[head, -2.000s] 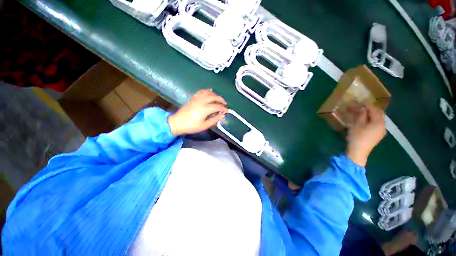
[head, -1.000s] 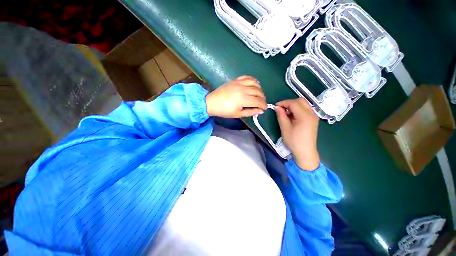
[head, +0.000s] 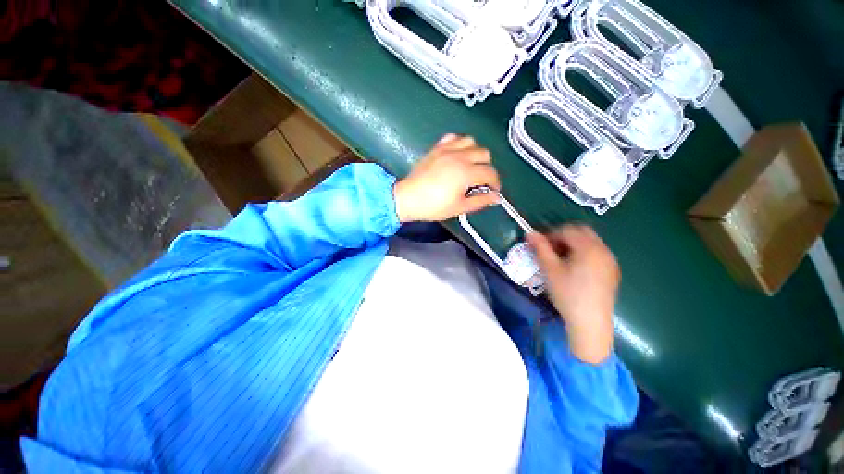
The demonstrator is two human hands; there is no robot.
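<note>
A white plastic loop-shaped housing lies at the bench's near edge, its rounded end up and left, its disc end down and right. My left hand grips the rounded end between thumb and fingers. My right hand is over the disc end, slightly blurred, with thumb and fingertips close to the housing's long side. Whether the right fingertips touch the housing or hold a small part cannot be told.
Stacks of white housings lie beyond my hands on the green bench. An open cardboard parts box stands at the right. More housings lie at the lower right. A large open carton is below the bench edge at the left.
My right hand has moved from the housing's rounded end down and right to its disc end. The left hand keeps its grip. The view has shifted slightly.
</note>
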